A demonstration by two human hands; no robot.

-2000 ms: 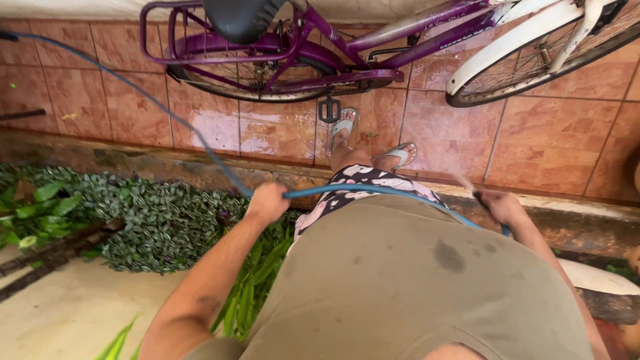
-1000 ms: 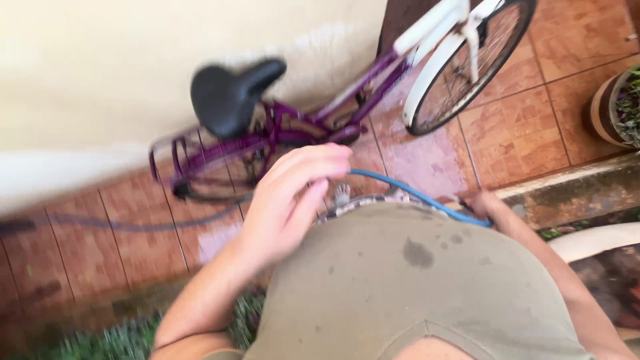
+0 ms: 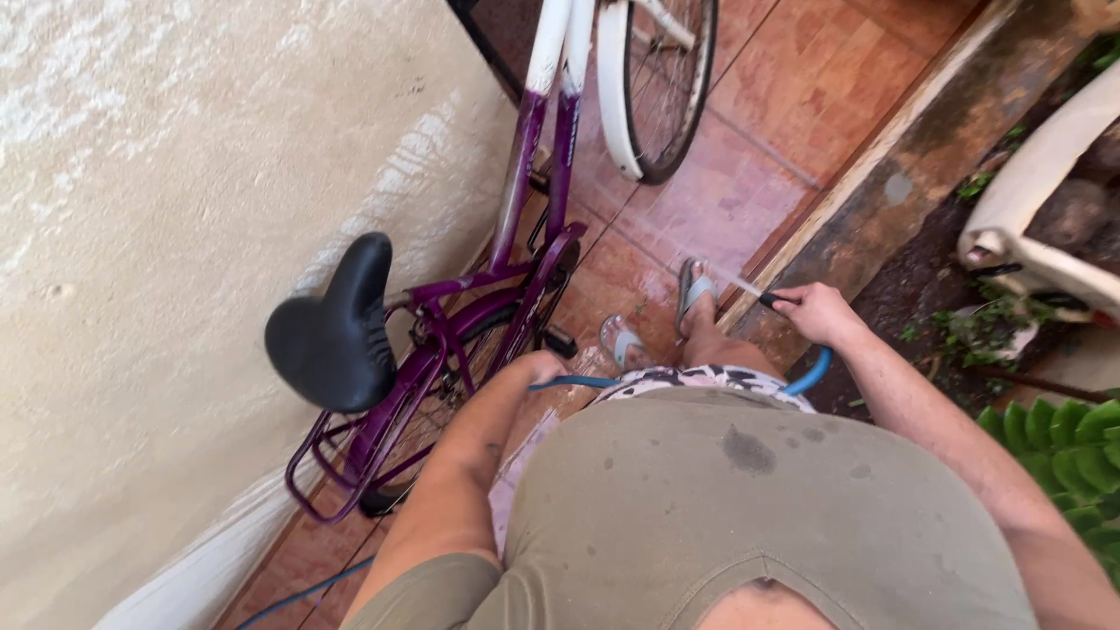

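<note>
My right hand (image 3: 818, 312) grips the black nozzle (image 3: 770, 299) of a blue garden hose (image 3: 809, 371), and a jet of water leaves it toward the upper left, over the wet tiles. The hose passes in front of my waist to my left hand (image 3: 541, 367), which is closed around it beside the bicycle's pedal (image 3: 560, 341). A purple and white bicycle (image 3: 516, 201) with a black saddle (image 3: 337, 337) stands at my left, by the wall. Both my feet are in flip-flops (image 3: 621, 341) on the floor.
A rough cream wall (image 3: 175, 219) runs along the left. At the right, a low concrete curb (image 3: 884, 157) edges a soil bed with a white curved object (image 3: 1041, 157) and green fern-like leaves (image 3: 1067, 446). More blue hose lies on the tiles (image 3: 744, 201) at lower left.
The view has turned strongly. My left hand, open above the hose one second ago, has moved down and closed on it near the bicycle. The right hand keeps holding the hose end.
</note>
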